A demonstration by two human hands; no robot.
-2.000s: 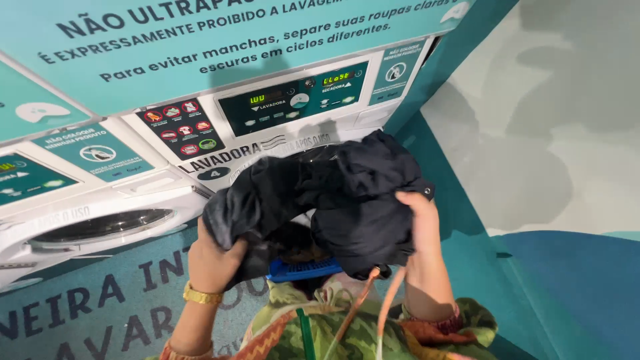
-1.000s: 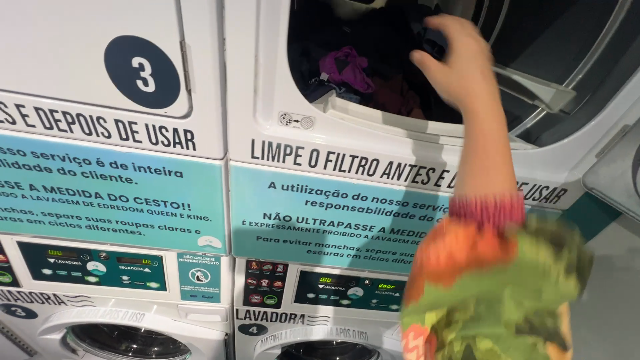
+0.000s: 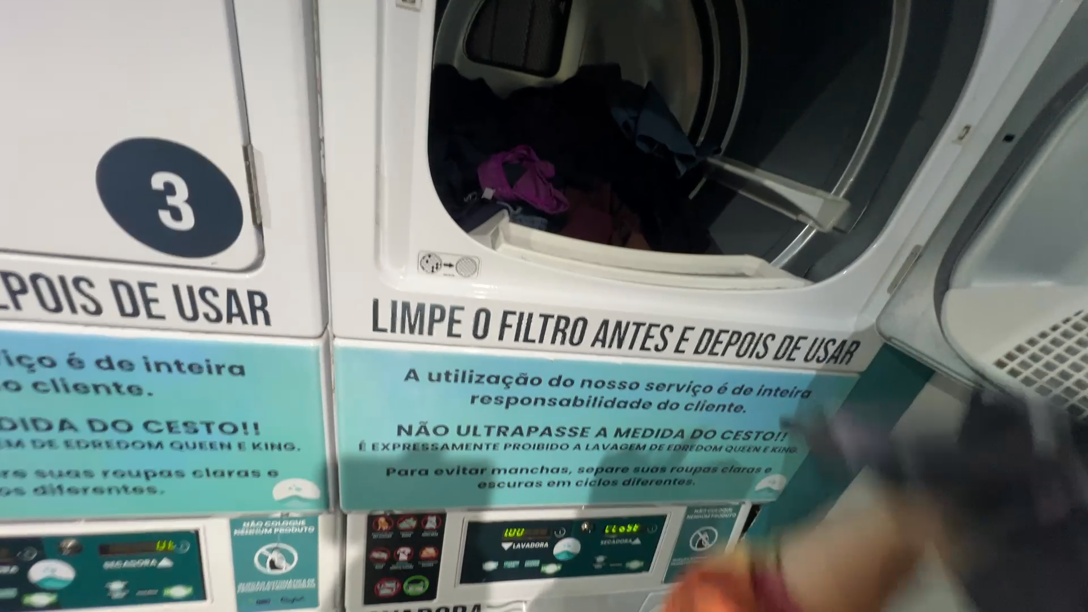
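Note:
The drum of an open dryer (image 3: 765, 76) holds a pile of dark clothes (image 3: 578, 119), with a purple garment (image 3: 523, 180) near its front and a dark blue garment (image 3: 654, 127) at the right of the pile. Low at the right, a blurred hand, seemingly my right hand (image 3: 867, 544), has a dark garment (image 3: 1011, 484) at it, outside the drum and in front of the machine. Blur hides the fingers. An orange and green sleeve shows below the wrist. My left hand is out of view.
The dryer door (image 3: 1028, 246), with a perforated panel, hangs open at the right. A white lint filter edge (image 3: 629, 255) spans the drum's lower lip. Below are a teal sign (image 3: 586, 425) and a control panel (image 3: 561, 544). Another machine (image 3: 119, 76) stands at the left.
A second ago a hand reached up at the dryer opening; now a hand is low at the right with a dark garment. Two seconds ago both hands held dark clothes. The view has swung upward.

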